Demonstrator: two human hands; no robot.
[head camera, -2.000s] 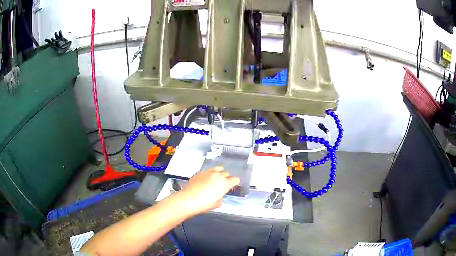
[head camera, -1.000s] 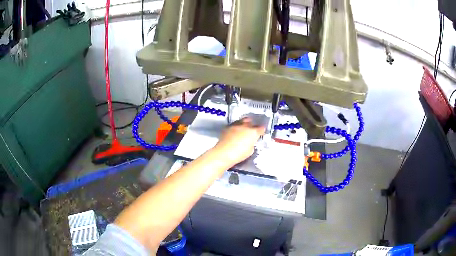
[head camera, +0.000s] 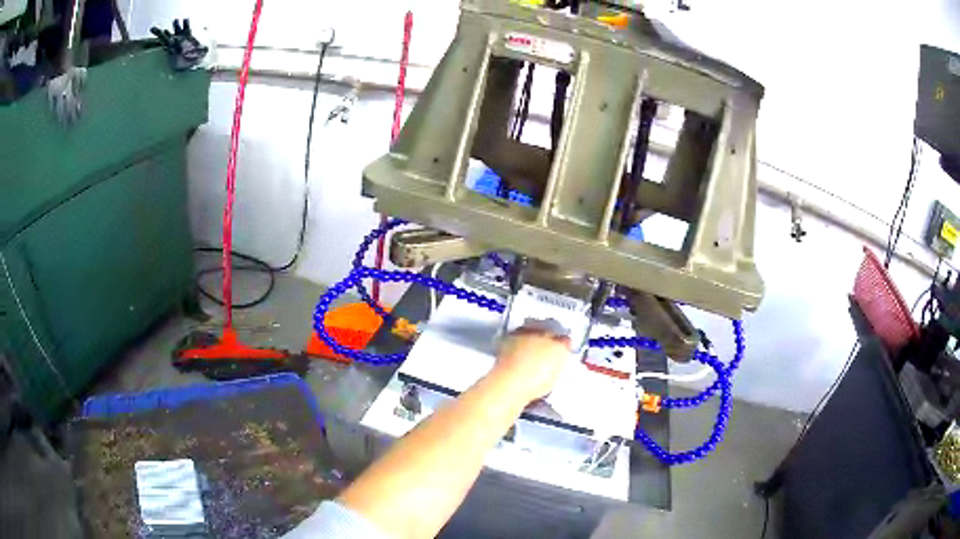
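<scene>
A pale housing with a row of slots lies in the holding spot under the machine head, between the upright rods. My left hand reaches in from the bottom, its fingers at the housing's near edge. The fingertips are blurred and partly hidden, so I cannot tell whether they grip it. My right hand is not in view. The white machine table spreads around the fixture. A small stack of slotted housings lies on the dirty board at the left.
The olive machine head hangs over the table. Blue beaded hoses loop at both table sides. The chip-littered board is at lower left, with a red broom and orange dustpan behind. A dark bench stands right.
Since the oldest frame, my left hand has moved forward from the table's front to the fixture. The view has shifted, showing more of the left board; the crate corner at lower right has left view.
</scene>
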